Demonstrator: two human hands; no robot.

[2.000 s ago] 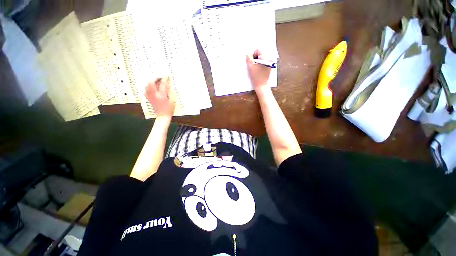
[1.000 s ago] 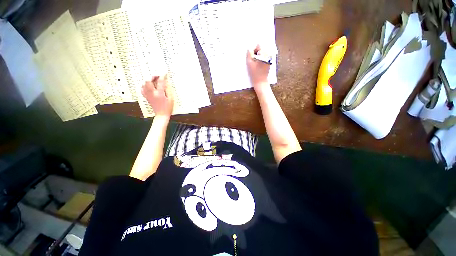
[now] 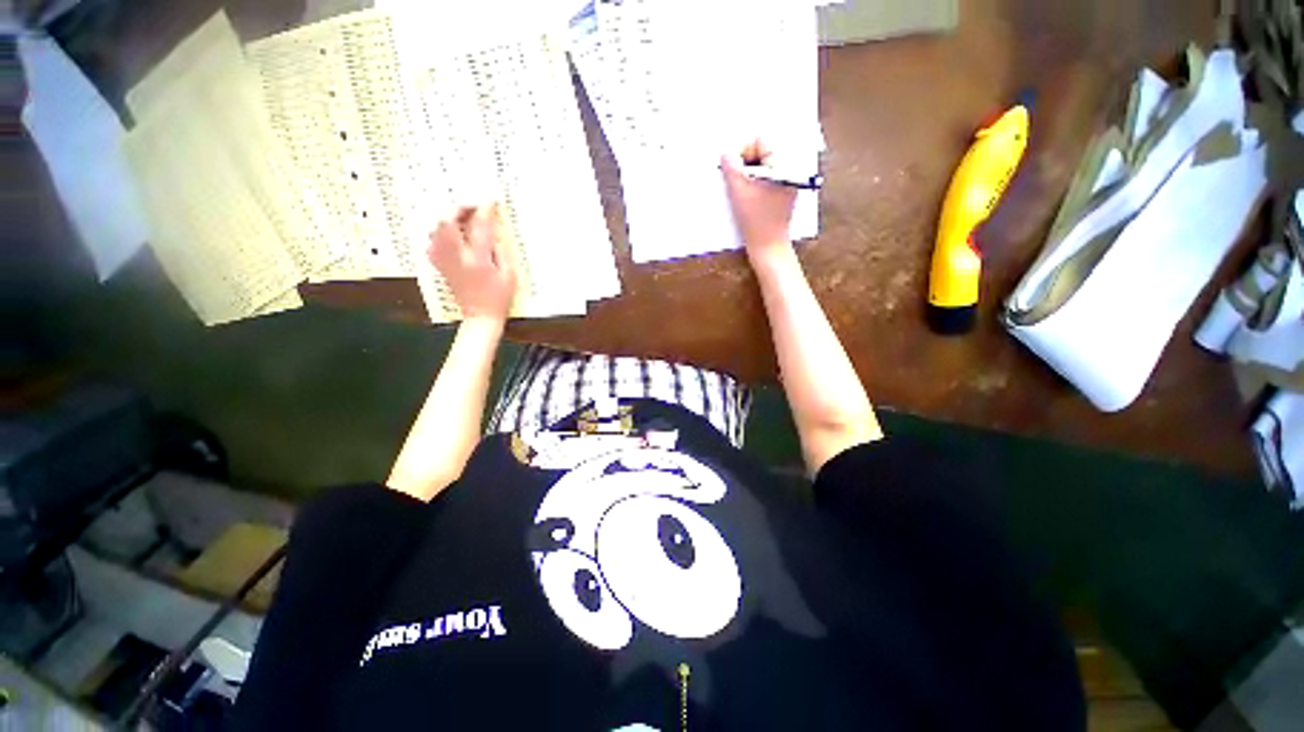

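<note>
My right hand (image 3: 761,200) is shut on a pen (image 3: 787,180) with a white barrel and dark end, over a bright white sheet (image 3: 687,143) with small writing along its left side. Glare hides much of that sheet. My left hand (image 3: 475,262) rests with its fingers apart on a yellowish printed list (image 3: 551,258), left of the white sheet. It holds nothing that I can see. More yellowish lists (image 3: 322,143) lie fanned out to the left, one with a line of dark dots.
A yellow torch-like tool (image 3: 978,208) with a black end lies right of the papers on the brown desk (image 3: 887,286). A folded white and beige bundle (image 3: 1130,315) lies further right, with scraps beyond it. A pale sheet (image 3: 86,157) lies far left.
The whole view has shifted, so the desk items appear further right. My right hand still holds the pen on the white sheet, and the pen lies at a slightly different angle. My left hand stays on the list.
</note>
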